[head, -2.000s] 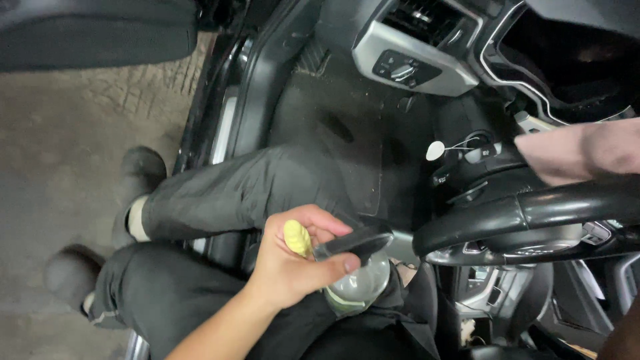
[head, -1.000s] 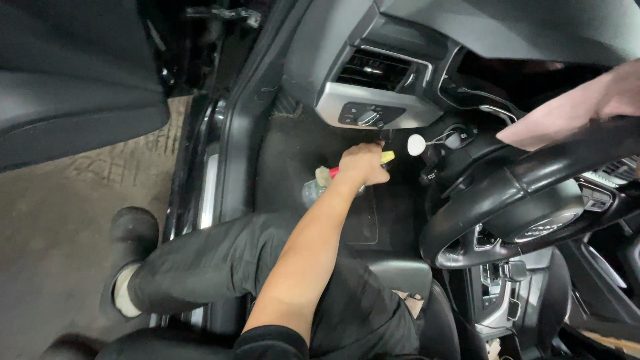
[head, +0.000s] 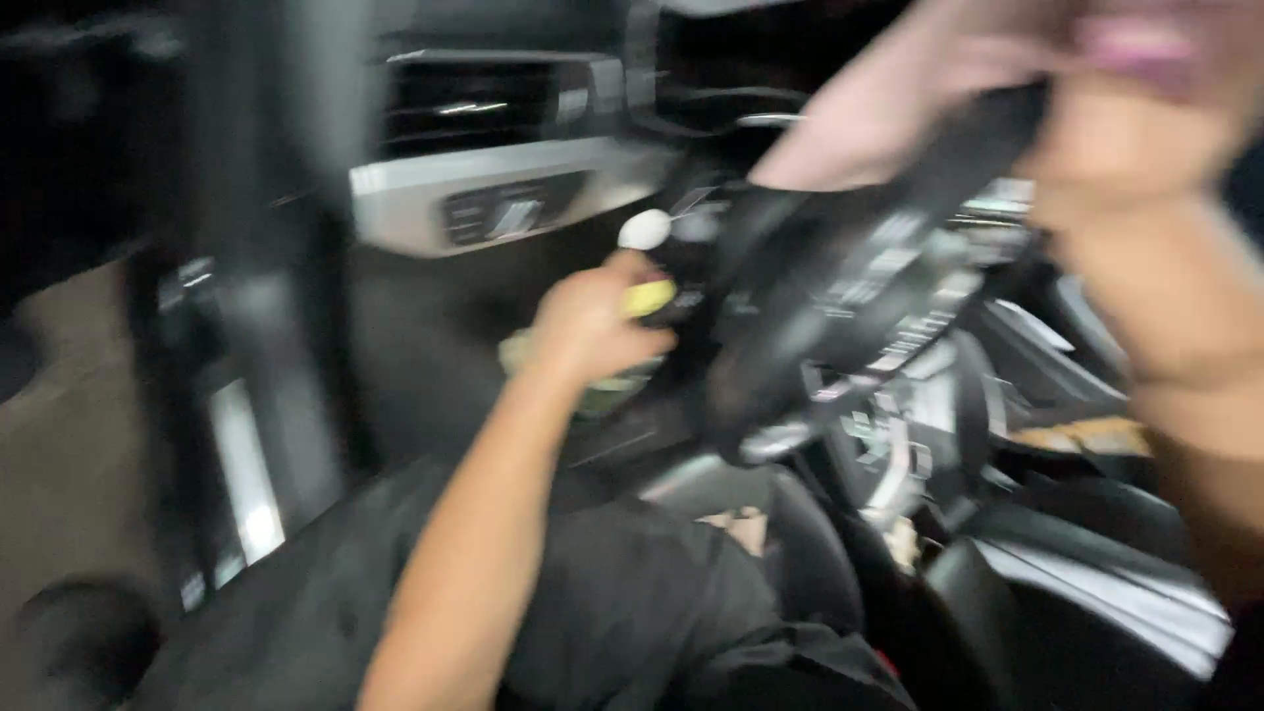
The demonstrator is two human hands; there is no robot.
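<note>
Blur softens the whole view. My left hand [head: 592,321], at the centre, is closed around a spray bottle [head: 607,395]; the bottle's yellow nozzle part [head: 649,296] shows beside the fingers and its pale green body below them. At the upper right, my right hand [head: 1126,128] is at the rim of the black steering wheel [head: 780,365], against a pale pink cloth [head: 859,118] that hangs over the wheel. A magenta patch shows at that hand; its fingers are too blurred to read. A white round tag [head: 645,229] hangs near the steering column, just above my left hand.
The dashboard's air vent [head: 474,104] and a control panel [head: 504,212] lie ahead on the left. A metal door sill [head: 247,474] runs along the left side. My dark trousers [head: 632,592] fill the lower middle, with the centre console [head: 889,454] to the right.
My right hand has come into view at the wheel by the pink cloth. My left hand, with the spray bottle, has moved from over my lap toward the steering column. The view has shifted.
</note>
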